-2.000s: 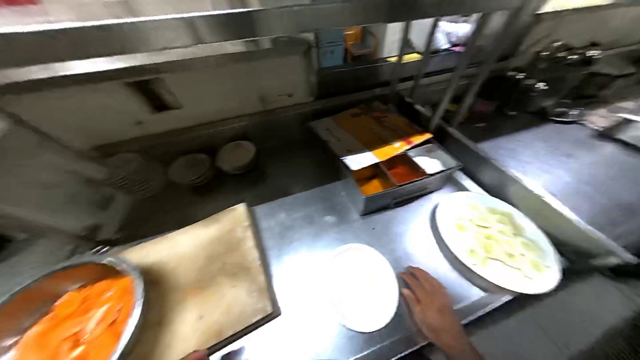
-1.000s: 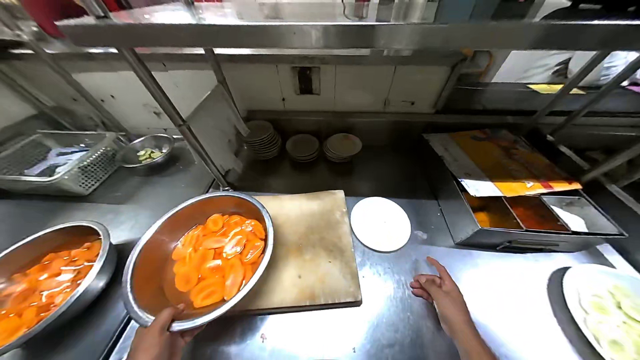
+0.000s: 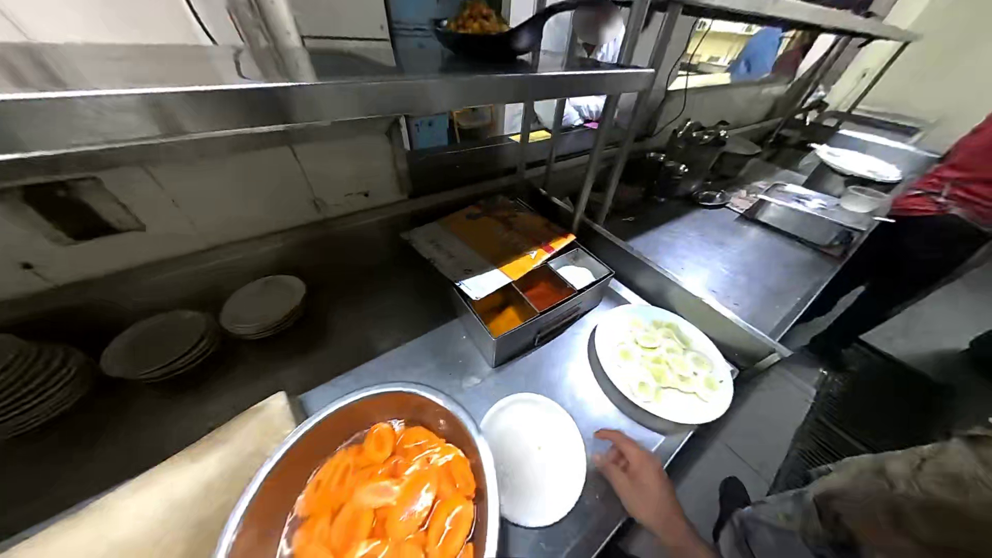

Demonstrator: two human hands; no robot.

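A large steel bowl [image 3: 479, 465] of orange carrot slices [image 3: 387, 496] in liquid fills the lower centre, its right rim at a small white plate [image 3: 535, 457]. My left hand is outside the view, so its hold on the bowl does not show. My right hand [image 3: 639, 484] is just right of the plate, fingers loosely bent, nothing in it. Beyond it lies a big white plate [image 3: 717, 407] of pale green slices, perhaps cucumber. Behind stands a metal spice box [image 3: 508, 349] with orange, red and white powders, partly under a printed packet [image 3: 496, 236].
A cutting board [image 3: 186, 473] lies at lower left, with stacked plates [image 3: 263, 302] behind. A steel shelf [image 3: 333, 97] crosses above, holding a black pan [image 3: 480, 43] of food. A raised steel edge [image 3: 682, 287] borders the counter at right. A person in red [image 3: 949, 182] stands far right.
The bowl of carrots has moved right, from over the cutting board's left side to beside the small white plate. The view has swung right. My left hand, on the bowl's rim a second ago, has left the view.
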